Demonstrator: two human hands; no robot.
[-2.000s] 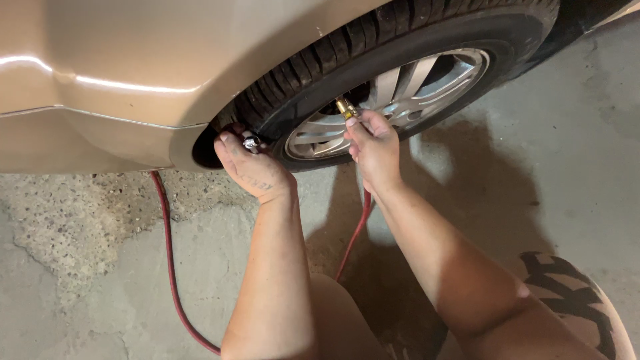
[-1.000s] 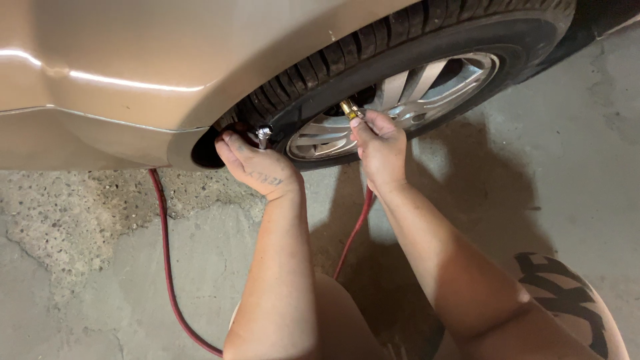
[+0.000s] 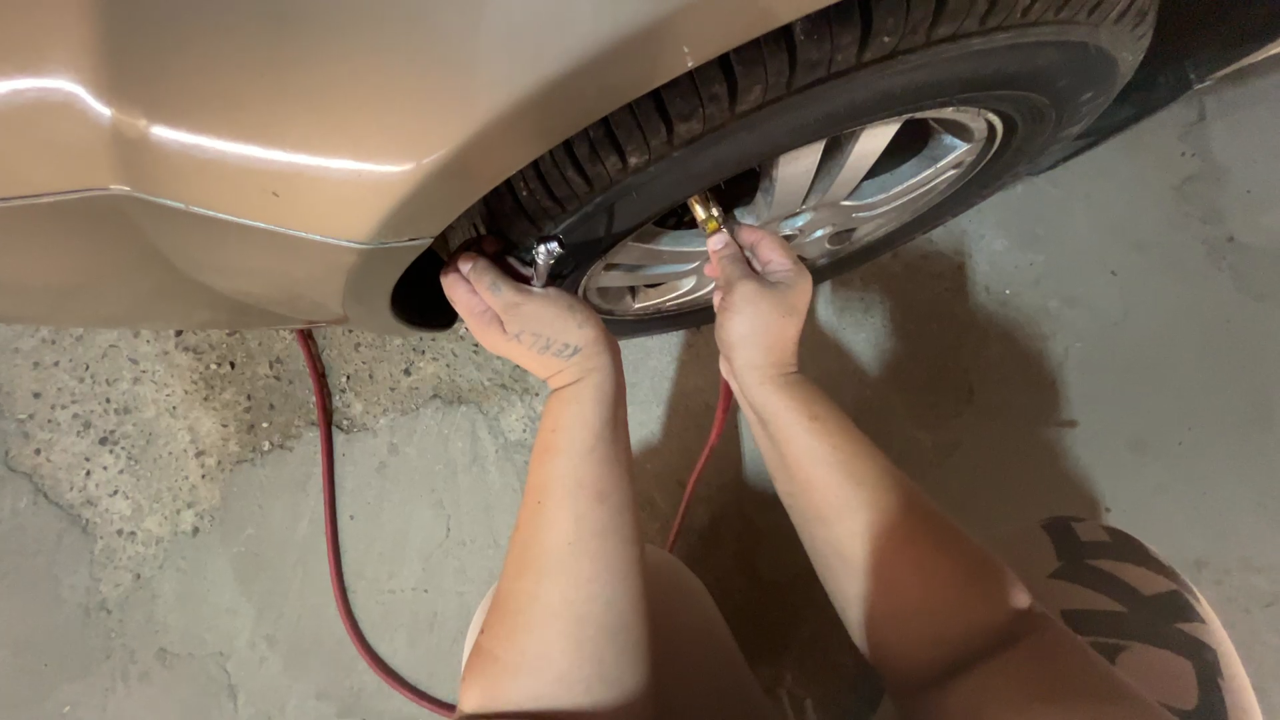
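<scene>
My right hand (image 3: 762, 300) grips a brass air-hose fitting (image 3: 706, 213) between thumb and fingers, in front of the spoked alloy wheel (image 3: 840, 190). A red hose (image 3: 700, 465) hangs below that hand. At the left edge of the black tire (image 3: 650, 200), my left hand (image 3: 530, 320) is curled, its fingers partly inside the wheel well. From it sticks up a shiny chrome metal piece (image 3: 546, 255), perhaps an air chuck; my palm and fingers hide the rest of it.
The tan car body panel (image 3: 230, 240) stands over the left side and the top. A red hose (image 3: 330, 520) runs out from under it across the concrete floor (image 3: 250, 620), which is rough and broken near the car. My bare knee (image 3: 1140, 620) is at lower right.
My left hand has turned a little, and the chrome piece stands more upright than two seconds ago. The right hand keeps its hold on the brass fitting at the wheel.
</scene>
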